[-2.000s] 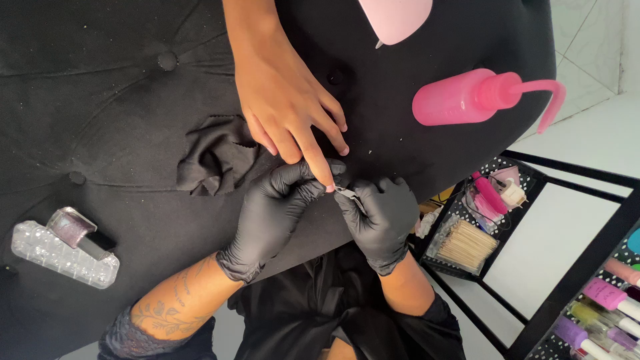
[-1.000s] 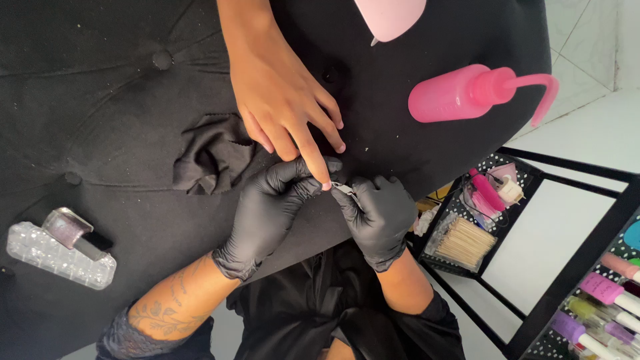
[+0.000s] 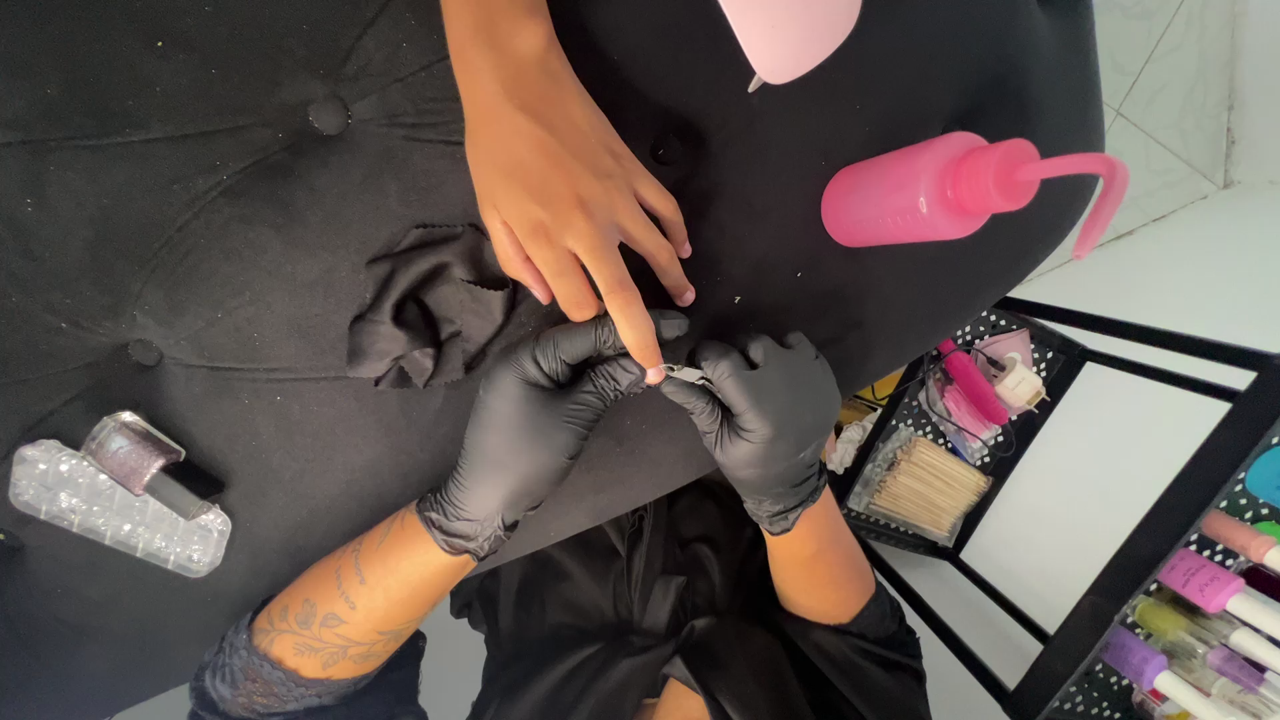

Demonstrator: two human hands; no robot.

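Another person's bare hand (image 3: 560, 180) reaches in from the top, palm down, fingers spread. My left hand (image 3: 540, 420), in a black glove, holds the tip of one of its fingers between thumb and fingers. In my right hand (image 3: 765, 415), also gloved in black, is a small metal cuticle nipper (image 3: 687, 375); its jaws touch the edge of that finger's nail. Most of the nipper's handles are hidden by my glove. A crumpled black cloth (image 3: 425, 305) lies left of the other person's hand.
On the black tufted surface (image 3: 270, 200) lie a pink wash bottle (image 3: 905, 195), a pale pink device (image 3: 795, 35), a clear case (image 3: 120, 505) and a glitter polish bottle (image 3: 135, 452). A black rack at right holds wooden sticks (image 3: 925, 485) and polish bottles (image 3: 1200, 580).
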